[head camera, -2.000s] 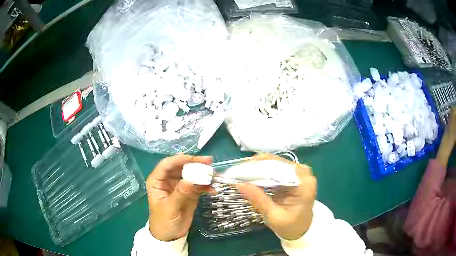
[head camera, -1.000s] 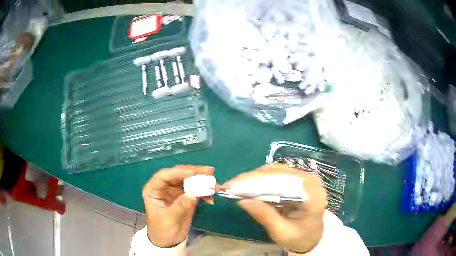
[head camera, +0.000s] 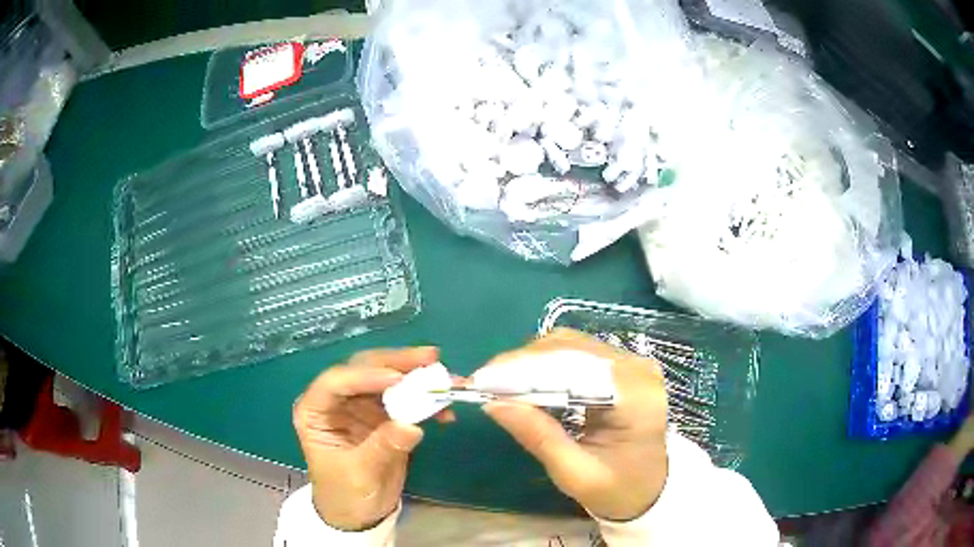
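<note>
My left hand holds a chunky white plastic cap between thumb and fingers. My right hand holds a slim metal shaft level, its left end at the cap; whether it is seated inside cannot be told. A smooth white piece lies along the top of the shaft in my right hand; whether it is a part or a finger covering is unclear. The clear shaft tray with loose shafts is partly hidden behind my right hand. The slotted tray holds several white-ended assemblies at its top.
A clear bag of white pieces stands behind my hands, with a milkier bag to its right. A blue bin of white caps is at the right, near another person's pink sleeve. A red-bordered card lies at the back left.
The view has swung left, so the bench things sit further right than two seconds ago. The cap is now tilted against the shaft, and more of the shaft shows beneath the white piece.
</note>
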